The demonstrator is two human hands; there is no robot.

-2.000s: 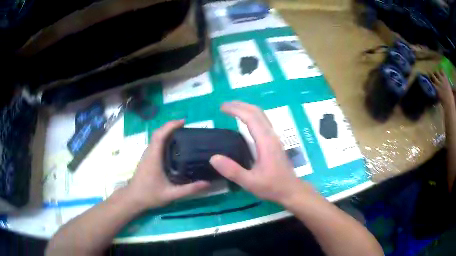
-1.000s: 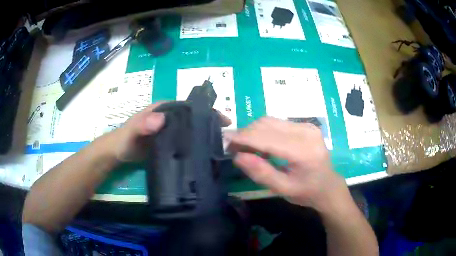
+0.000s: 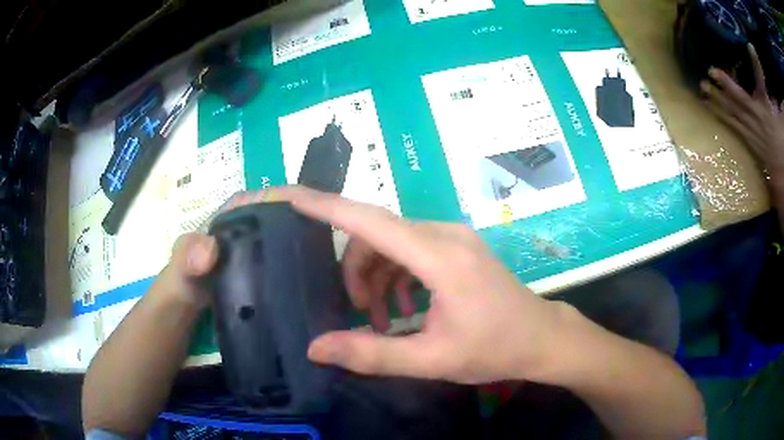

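Note:
A black speaker body (image 3: 271, 309) is held upright between my hands, over the bench's front edge. Its recessed side with slots and a small round hole faces up toward me. My left hand (image 3: 193, 266) grips its left side, with the thumb at the upper left edge and the other fingers mostly hidden behind it. My right hand (image 3: 430, 301) is at its right side, fingers over the top end and thumb against the lower right side. No button panel shows on the visible side.
Button panels with blue plus and minus signs (image 3: 125, 163) lie at left beside a mallet (image 3: 159, 146). A dark tray (image 3: 56, 223) stands far left. A blue basket rim (image 3: 232, 425) is below the edge. Another person's hand (image 3: 748, 107) is at speakers (image 3: 722, 34) upper right.
The speaker has moved left and its recessed side now shows more clearly. My right hand has moved from beside it to grip it. Another person's hand has appeared at the right.

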